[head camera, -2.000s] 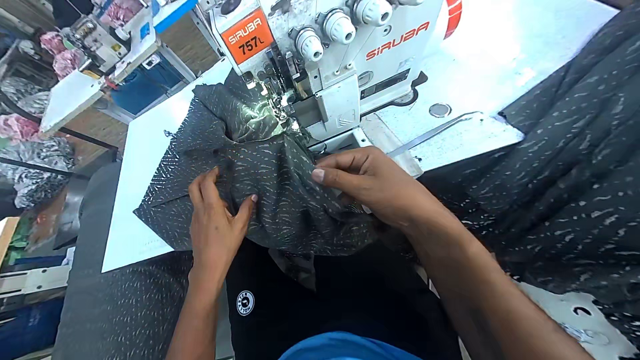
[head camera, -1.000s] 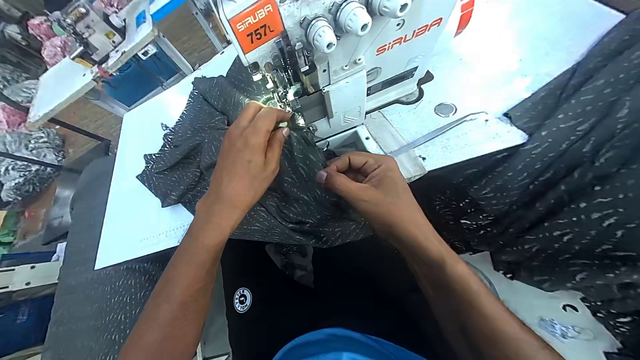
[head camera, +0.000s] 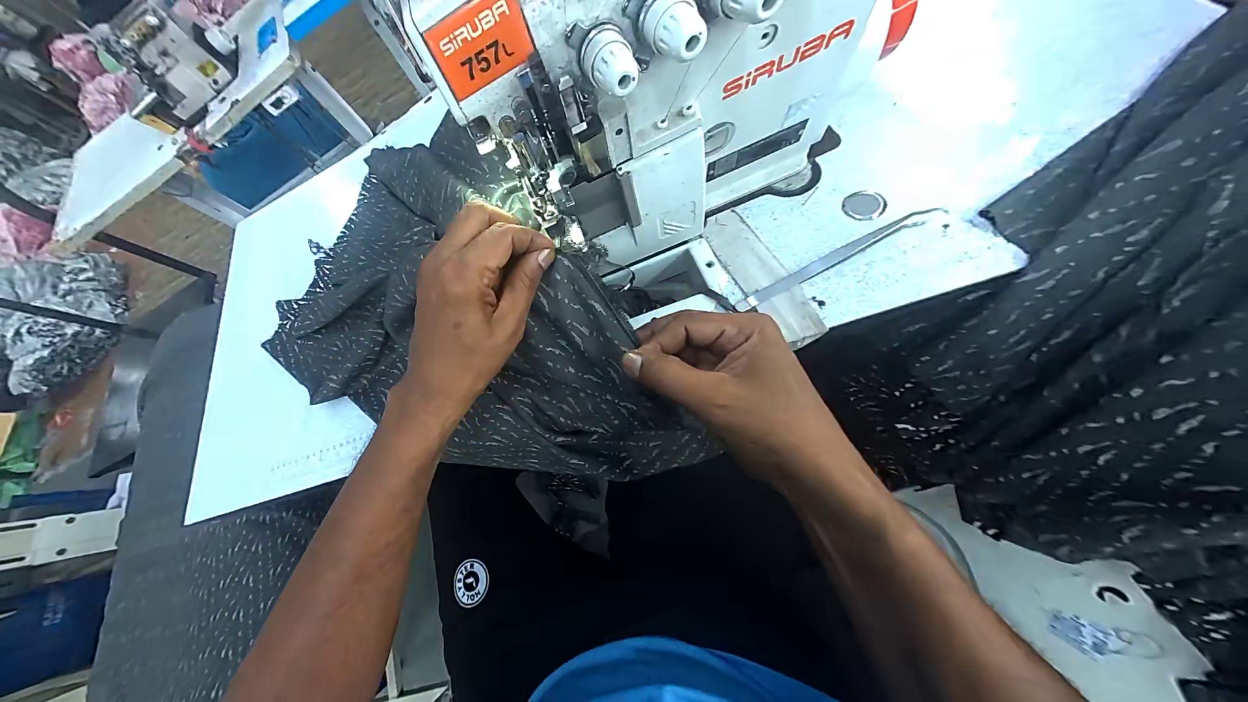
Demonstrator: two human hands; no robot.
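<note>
A dark grey fabric with light flecks lies bunched over the table edge and hangs towards my lap. Its far part sits under the needle and presser foot area of a white Siruba overlock sewing machine, lit by a lamp. My left hand pinches the fabric between thumb and fingers, close in front of the presser foot. My right hand pinches the fabric's right edge, nearer to me, beside the machine's front cover.
The white machine table extends left and right. More flecked fabric drapes over its right side. A metal strip, seemingly tweezers, lies right of the machine. Another sewing machine stands at the upper left, near bundled fabrics.
My left hand has moved from flat on the fabric, farther from the machine, up to the presser foot, where it pinches the cloth. My right hand has kept its grip at the fabric's right edge.
</note>
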